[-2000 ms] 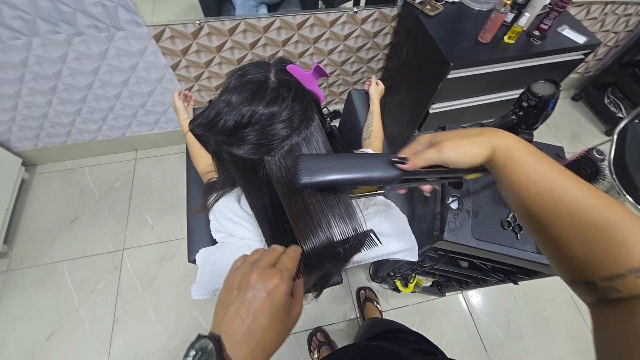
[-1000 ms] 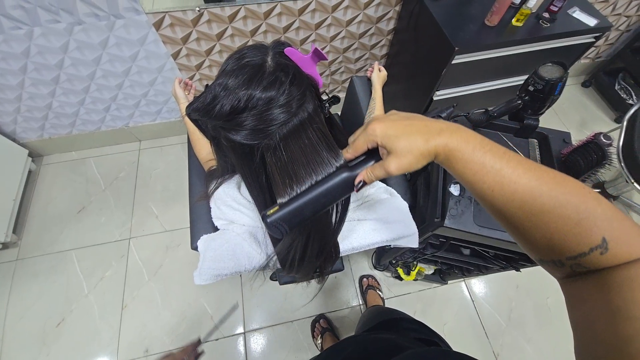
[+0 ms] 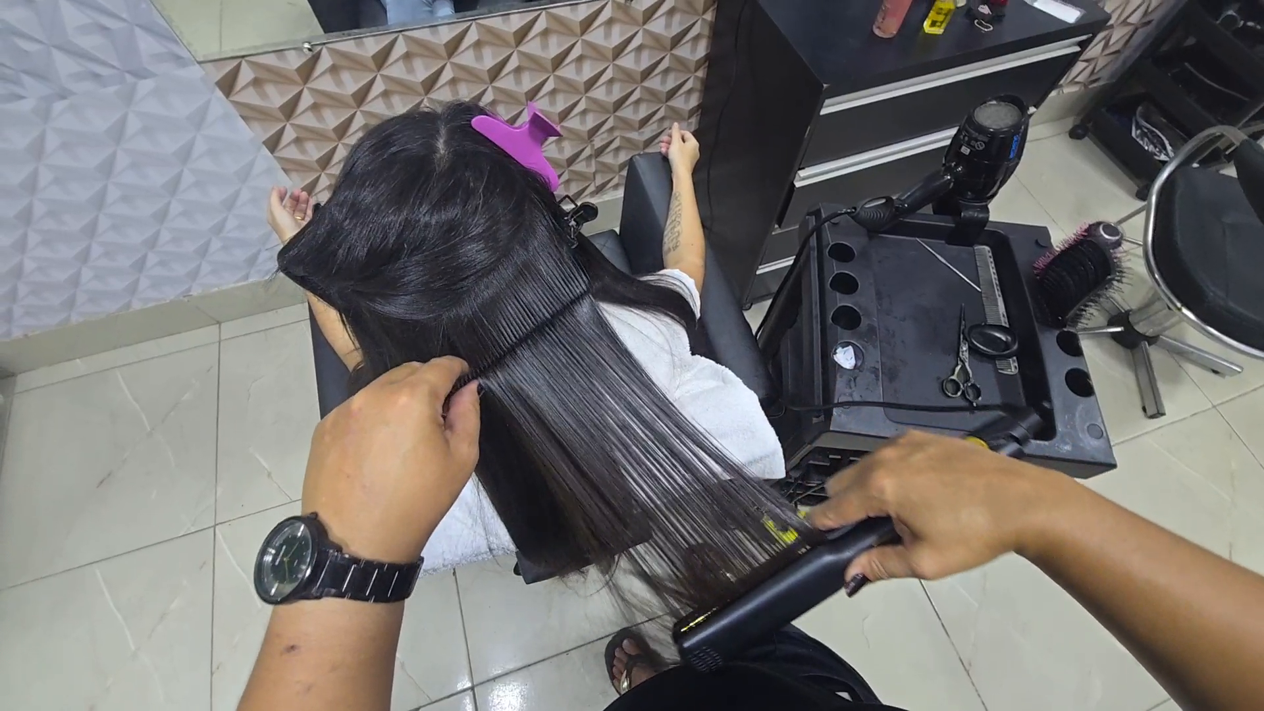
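Observation:
A seated person's long dark hair point(image 3: 592, 425) hangs over a white towel point(image 3: 691, 385) on the shoulders. My left hand point(image 3: 395, 444), with a black watch at its wrist, grips a black comb point(image 3: 533, 334) whose teeth run through the hair near mid-length. Lower right, my right hand point(image 3: 928, 504) holds a black hair straightener point(image 3: 780, 592) at the ends of the fanned strands; whether its plates are pressed together is unclear. A purple claw clip point(image 3: 521, 143) and a small black clip point(image 3: 577, 217) sit in the hair on the right of the head.
Right of the chair stands a black salon trolley point(image 3: 899, 326) bearing a hair dryer point(image 3: 987, 148), scissors point(image 3: 961, 365), a pale comb point(image 3: 990, 286) and a round brush point(image 3: 1078, 272). Behind it are a black drawer cabinet point(image 3: 928, 118) and a stool point(image 3: 1210, 237). A power cord crosses the trolley.
The left hand, low at the frame's edge one second ago, is now up at the hair with the comb in it. The straightener has moved from mid-hair down toward the ends.

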